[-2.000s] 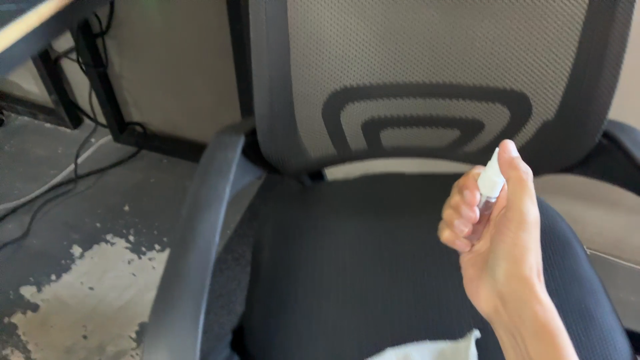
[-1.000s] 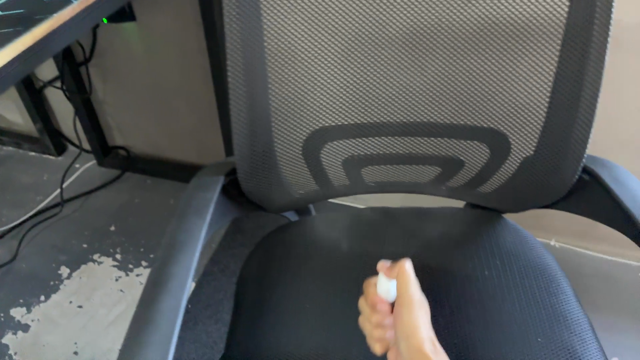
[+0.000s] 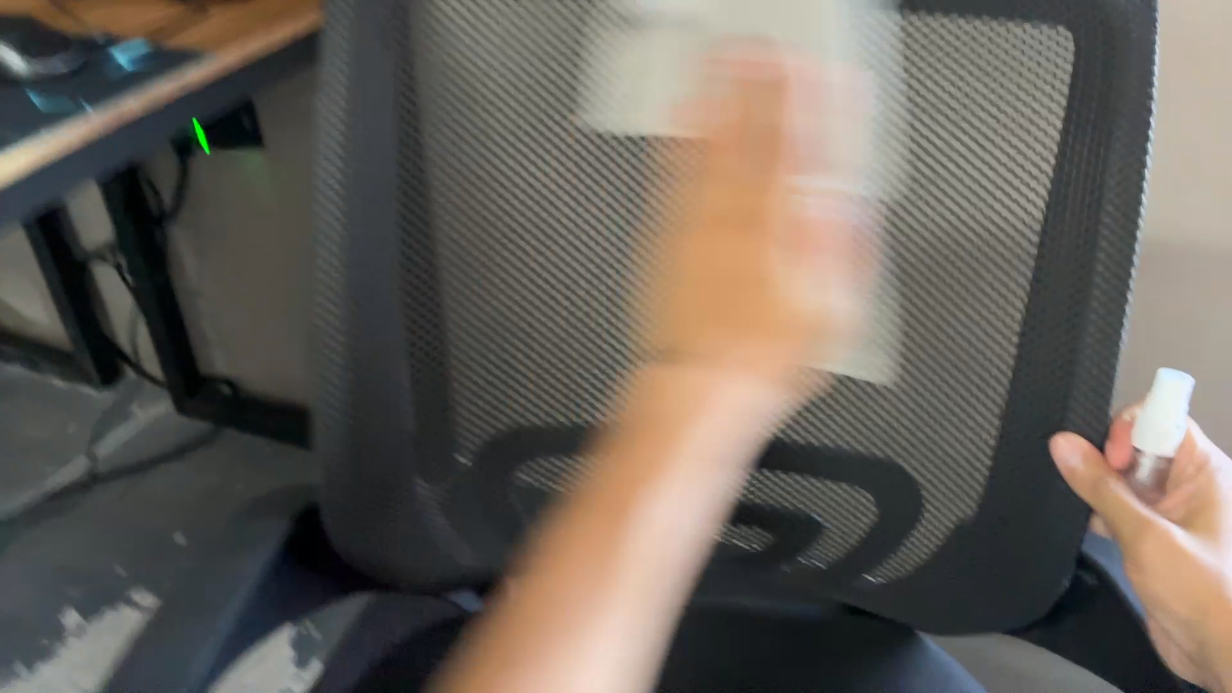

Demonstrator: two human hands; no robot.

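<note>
My left hand (image 3: 760, 212), blurred by motion, holds a pale cloth (image 3: 645, 87) against or just in front of the mesh backrest (image 3: 539, 241) of a black office chair. Part of the cloth hangs out below the hand on its right side. At the lower right, my right hand (image 3: 1155, 520) holds a small spray bottle with a white cap (image 3: 1163, 414). The thumb of that hand rests on the backrest's right edge. Below the backrest the black seat (image 3: 770, 645) shows only in part.
A desk with a wooden edge (image 3: 231, 72) stands at the upper left, with a mouse (image 3: 38, 48) on it. Its black metal legs (image 3: 159, 289) and cables are below. A small green light glows under the desktop. The grey floor (image 3: 77, 539) has pale patches.
My left hand with the cloth has come into view over the backrest. My right hand, with the bottle, has moved from above the seat to the backrest's right edge. The view has shifted upward.
</note>
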